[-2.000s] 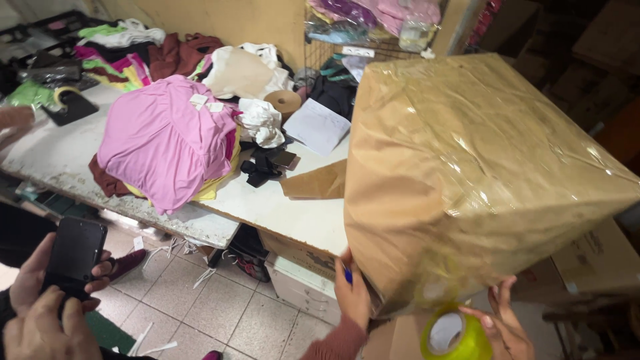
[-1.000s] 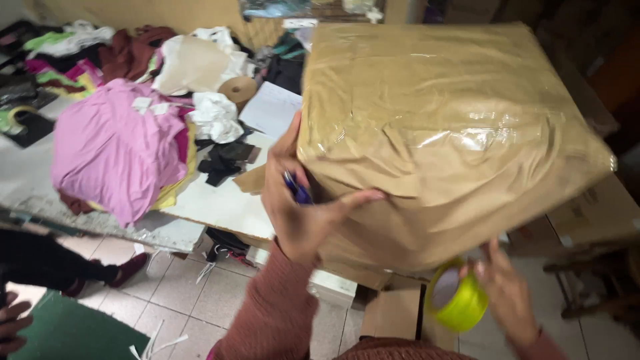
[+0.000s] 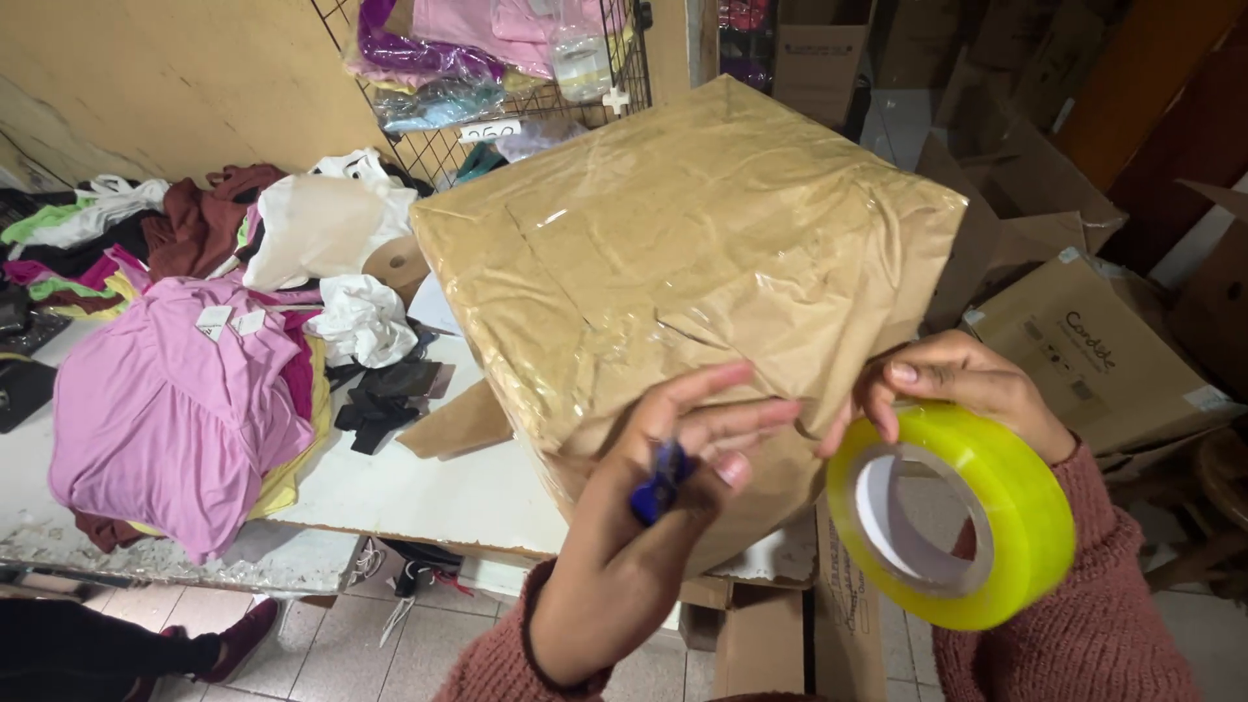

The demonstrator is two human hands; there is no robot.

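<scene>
A large parcel wrapped in brown paper and clear tape [image 3: 673,253] rests on the white table, tilted in view. My left hand [image 3: 648,507] is in front of its near side, with a small blue object [image 3: 661,483] held between thumb and palm; the object is blurred, its kind unclear. My right hand [image 3: 951,390] is at the parcel's near right corner. A wide roll of yellowish clear packing tape [image 3: 1024,517] hangs from its fingers. Whether a strip runs from the roll to the parcel cannot be told.
Left of the parcel, a pile of pink clothes [image 3: 175,409], a white crumpled cloth [image 3: 361,320] and black straps [image 3: 375,414] lie on the table [image 3: 419,497]. A wire rack [image 3: 439,146] stands behind. Cardboard boxes [image 3: 1102,341] are at right. A person's leg and shoe [image 3: 239,639] show lower left.
My left hand has come off the parcel's left edge and moved right, toward my right hand. The parcel appears turned. The other person's hands, seen earlier with a phone, are out of view.
</scene>
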